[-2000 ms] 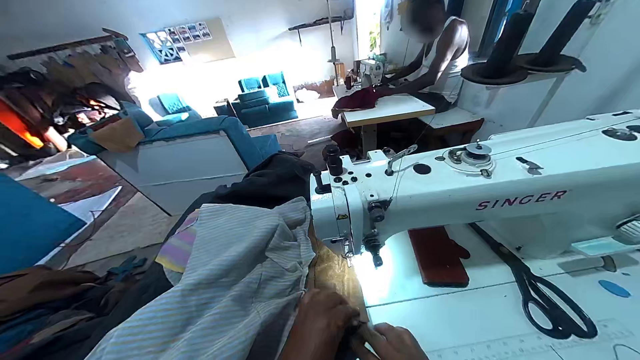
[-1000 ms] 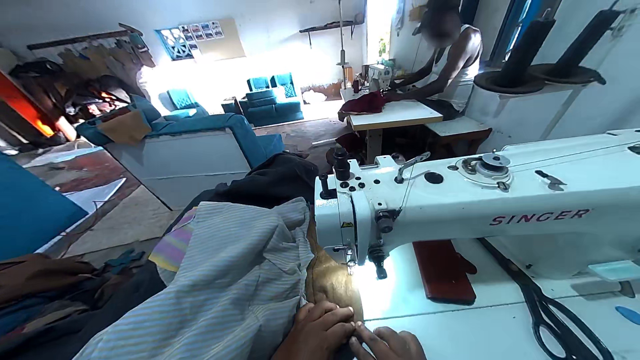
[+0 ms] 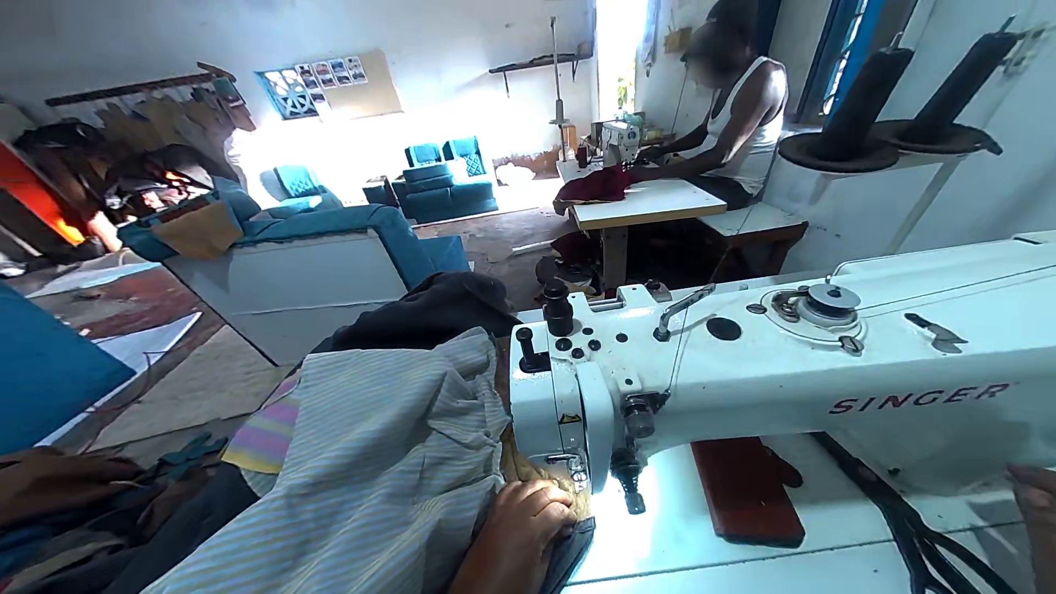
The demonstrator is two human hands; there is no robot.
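Note:
My left hand point(image 3: 532, 516) presses on tan fabric point(image 3: 524, 466) beside the needle area of a white Singer sewing machine point(image 3: 742, 371). Striped light cloth point(image 3: 371, 454) drapes to the left of that hand, and a dark fabric edge point(image 3: 573, 549) lies at its right. At the far right edge my right hand point(image 3: 1035, 503) shows only in part, near the machine's base; its fingers are mostly cut off. Black-handled scissors point(image 3: 916, 528) and a reddish-brown wallet-like case point(image 3: 747, 495) lie on the white machine table point(image 3: 660, 569).
Two black thread cones point(image 3: 866, 107) point(image 3: 961, 87) stand on a holder at upper right. Beyond the machine, a co-worker point(image 3: 742, 124) sits at another sewing table point(image 3: 652, 206) with dark red cloth point(image 3: 598, 186). A teal sofa point(image 3: 330, 239) stands behind; dark clothes point(image 3: 74, 503) are piled at lower left.
My right hand has left the fabric beside my left hand and moved to the far right edge. My left hand is now closer to the needle area.

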